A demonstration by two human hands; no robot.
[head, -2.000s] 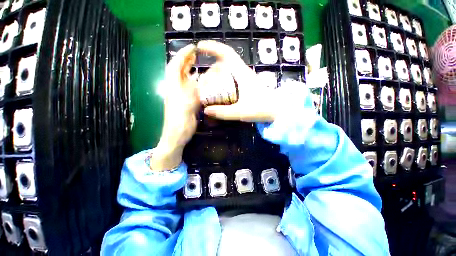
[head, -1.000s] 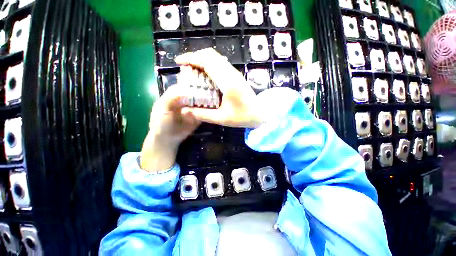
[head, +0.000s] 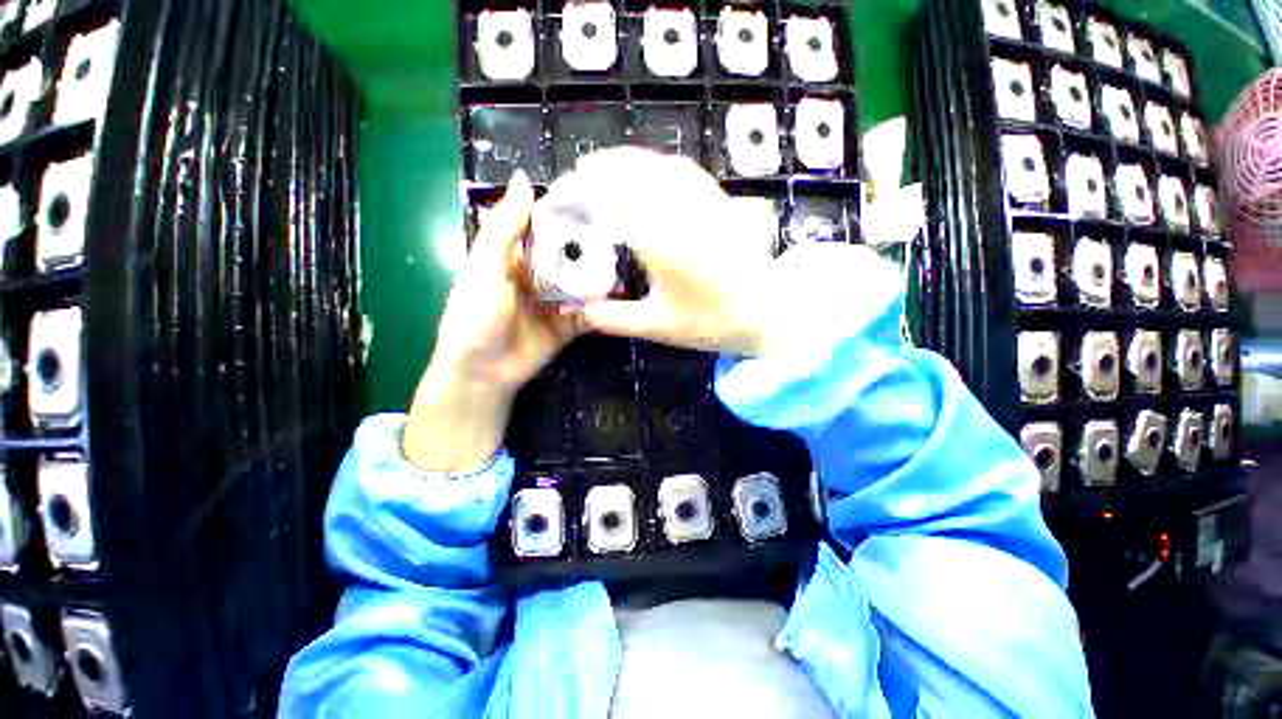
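A stack of small silver-white metal parts [head: 574, 256] is held between my hands above the black blister tray [head: 607, 377]. The front part's flat face and dark round hole point toward me. My left hand [head: 492, 316] grips the stack from the left and below. My right hand [head: 682, 260] holds it from the right and over the top, overexposed to white. The stack's other parts are hidden by my fingers and glare. The tray has parts in its top row, in the right of its second row and in its near row; several pockets between are empty.
Tall black tray stacks with parts in their top trays stand at the left [head: 232, 365] and right [head: 970, 211]. A crumpled white cloth [head: 889, 190] lies right of the tray on the green surface [head: 408, 183]. A pink fan [head: 1255, 148] and a red-lit display [head: 1156, 548] are at the right.
The stack has turned from showing its ribbed edges to showing one part's face with its hole. My hands have rotated around it and stay over the tray. The camera view has shifted slightly.
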